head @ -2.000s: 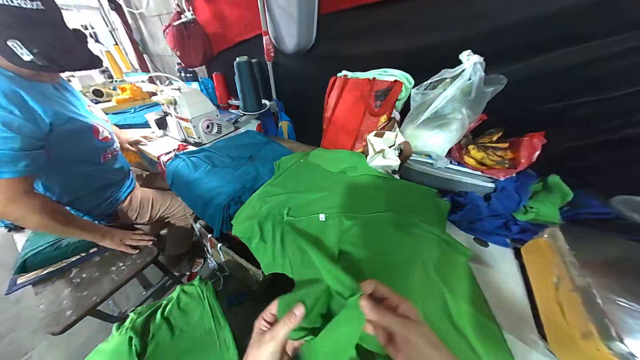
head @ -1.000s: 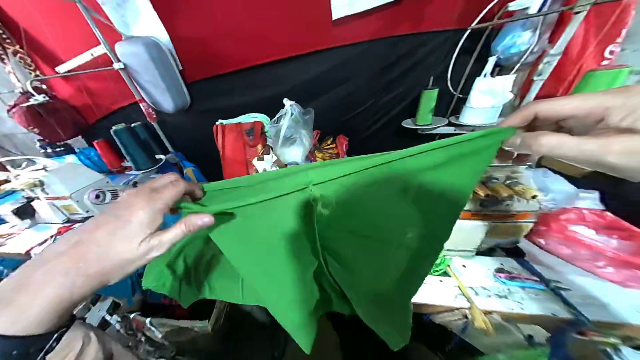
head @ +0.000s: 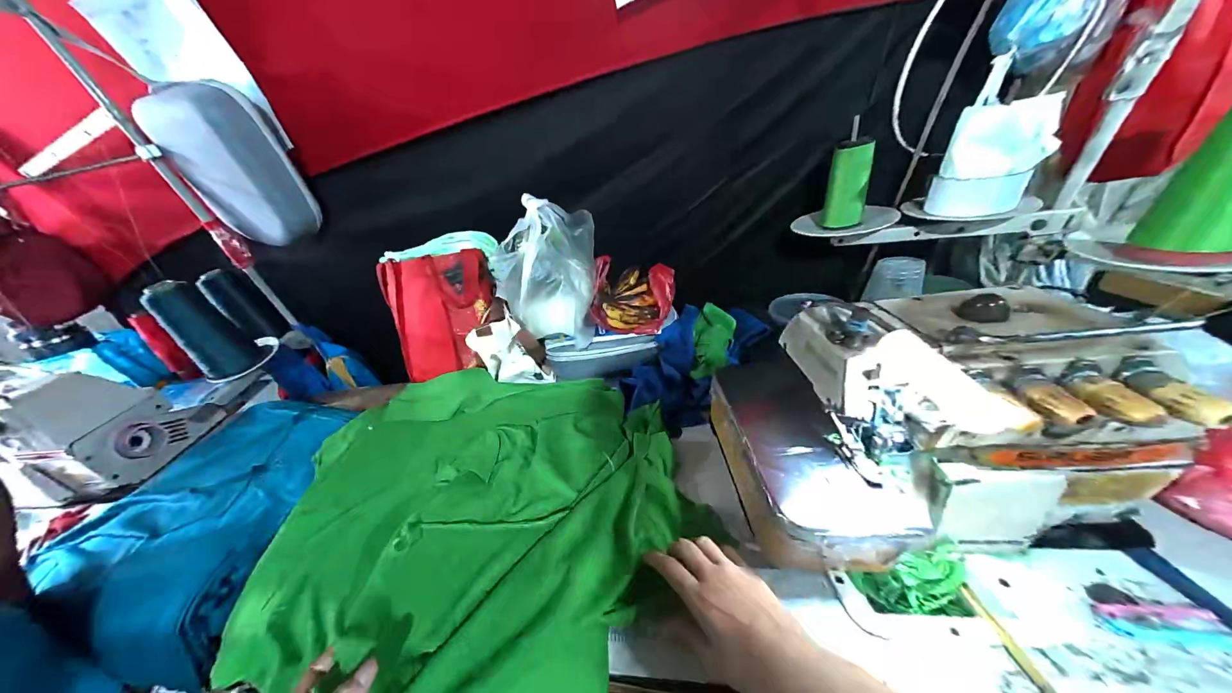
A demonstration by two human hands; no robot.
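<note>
Green fabric pieces lie spread and creased in a pile on the table in front of me. At the pile's right edge rests my right hand, its fingers touching the cloth and partly bent. Only the fingertips of my left hand show at the bottom of the view, against the green cloth; the rest is out of view. A folded stack of blue fabric lies left of the green pile. To the right stands an overlock sewing machine, with green thread scraps below it.
Behind the pile are a red bag, a clear plastic bag and bananas in a red bag. A second sewing machine stands at the left. Thread cones sit on a stand above the overlock machine.
The green piece held stretched up between both hands a second ago is now down; both hands have lowered to the pile. The person seen at the left two seconds ago is mostly out of view.
</note>
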